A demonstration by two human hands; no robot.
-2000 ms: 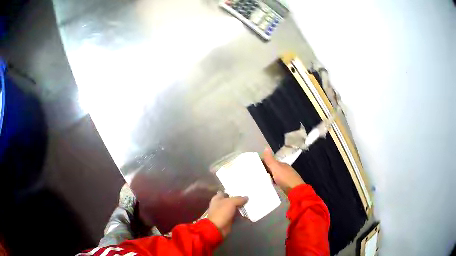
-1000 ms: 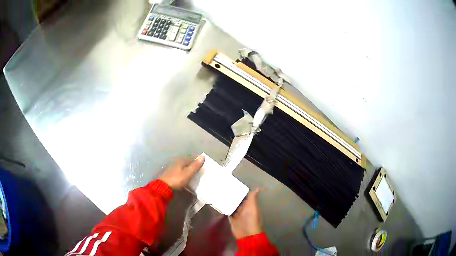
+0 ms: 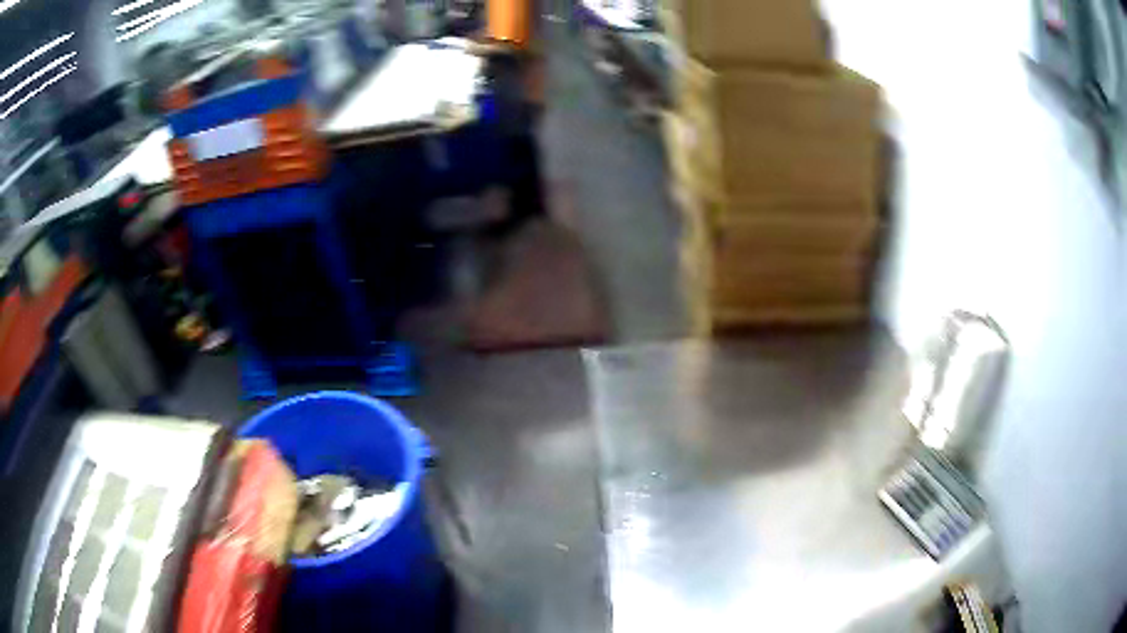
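Neither of my hands is in view. Nearest in front of me is the bare steel table (image 3: 742,495) at the lower right. The calculator (image 3: 929,505) lies at its wall side, with the end of the wooden bar (image 3: 970,608) cut off below it. At the lower left a white lattice with greyish pockets (image 3: 93,544) lies on the machine bed, beside its red-wrapped edge (image 3: 241,550). The black strips and the white stack are not in view. The frame is blurred.
A round blue bin (image 3: 408,495) with pale scraps stands between bed and table. Beyond are an orange and blue cart (image 3: 253,210), a white-topped table (image 3: 414,93) and stacked brown boxes (image 3: 791,186). A shiny whitish wrapped bundle (image 3: 958,383) sits by the wall.
The view has swung left and up, from the tabletop to the room, bin and machine bed. Both hands, the white stack and the black strips have left the picture.
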